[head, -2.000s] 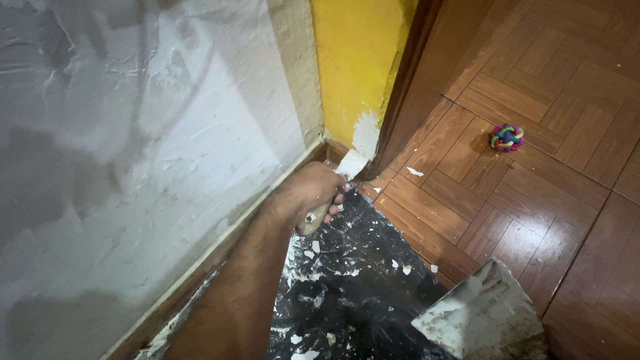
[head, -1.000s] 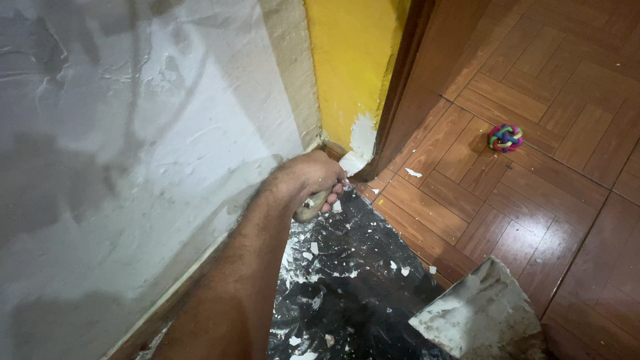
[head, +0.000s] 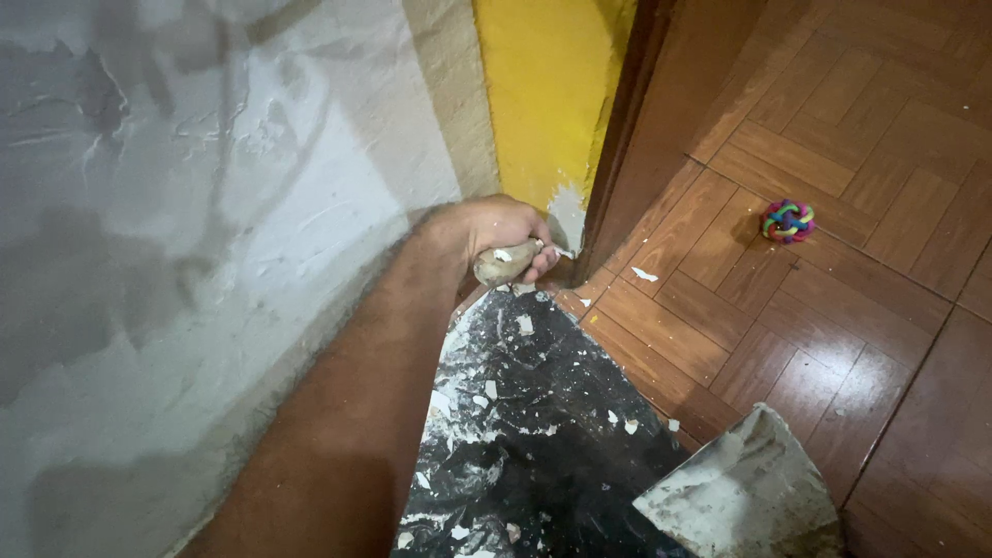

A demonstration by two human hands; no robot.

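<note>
My left hand (head: 508, 232) is closed around the worn handle (head: 504, 262) of a scraper or putty knife, low in the wall corner. The handle's rounded end sticks out toward me. A small part of the blade (head: 567, 253) shows past my fingers, at the foot of the yellow wall (head: 550, 101), beside a bare whitish patch (head: 567, 213). The rest of the blade is hidden or too small to make out. Below my hand lies a dark sheet (head: 573, 434) strewn with white flakes. My right hand is out of view.
Rough grey-white wall (head: 194, 310) runs along my left forearm. A brown door frame (head: 632, 139) borders the yellow wall. On the wood-patterned floor (head: 821, 310) lie loose flakes (head: 644, 274) and a colourful woven ball (head: 788, 222). A stained whitish curved object (head: 744, 488) overlaps the dark sheet.
My left hand has turned and moved slightly in the corner, still around the handle. Less of the blade shows now than two seconds ago.
</note>
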